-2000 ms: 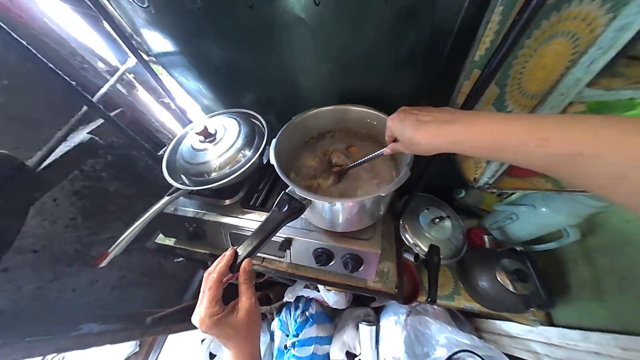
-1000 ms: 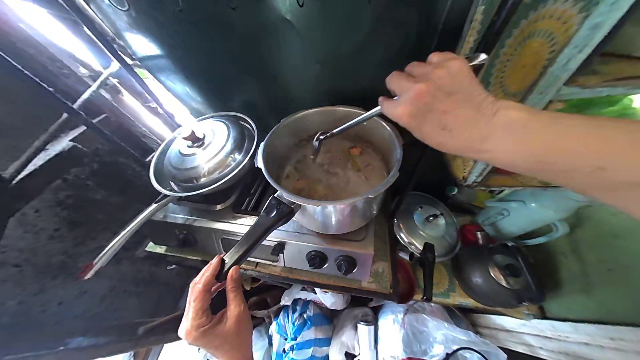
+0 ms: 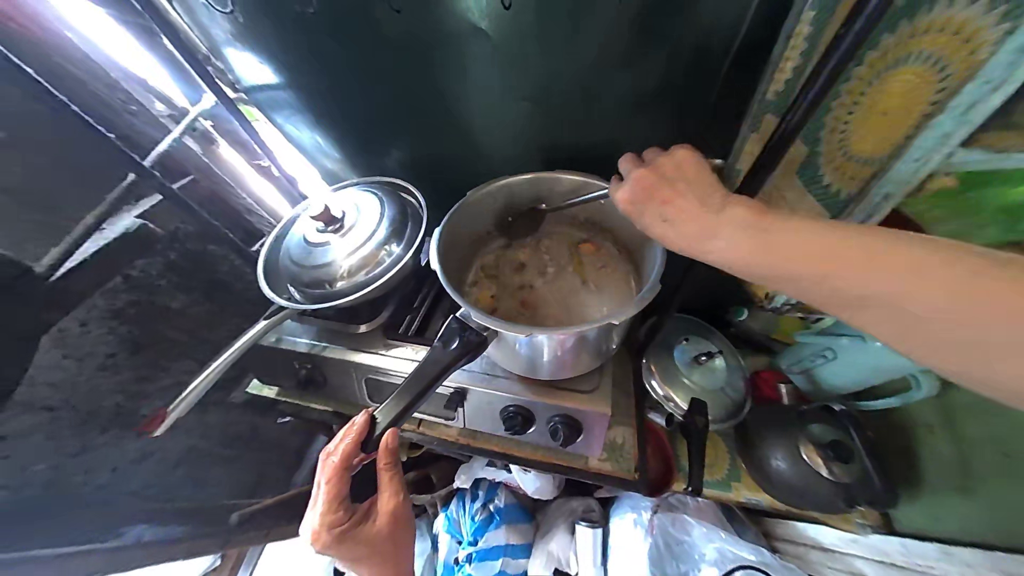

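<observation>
A metal pressure cooker pot point(image 3: 552, 352) without its lid stands on the right burner of a gas stove point(image 3: 480, 408), holding a cloudy brown stew point(image 3: 560, 280) with orange and yellow pieces. My left hand point(image 3: 360, 496) grips the end of the pot's black handle point(image 3: 432, 368) between thumb and fingers. Above the pot's right rim, my right hand point(image 3: 672, 196) is closed on the handle of a metal ladle point(image 3: 576, 200). The ladle's dark bowl is inside the pot near the back left wall, above or at the stew's surface.
A lidded frying pan point(image 3: 344, 248) sits on the left burner, its handle toward the lower left. To the right are a pressure cooker lid point(image 3: 696, 368), a dark kettle-like vessel point(image 3: 812, 460) and a pale blue plastic jug point(image 3: 848, 364). Plastic bags point(image 3: 488, 532) lie below the stove's front.
My right hand first held the ladle low in the stew, then rose to the right with it. Now the ladle's bowl is farther back in the pot. My left hand stays on the pot handle.
</observation>
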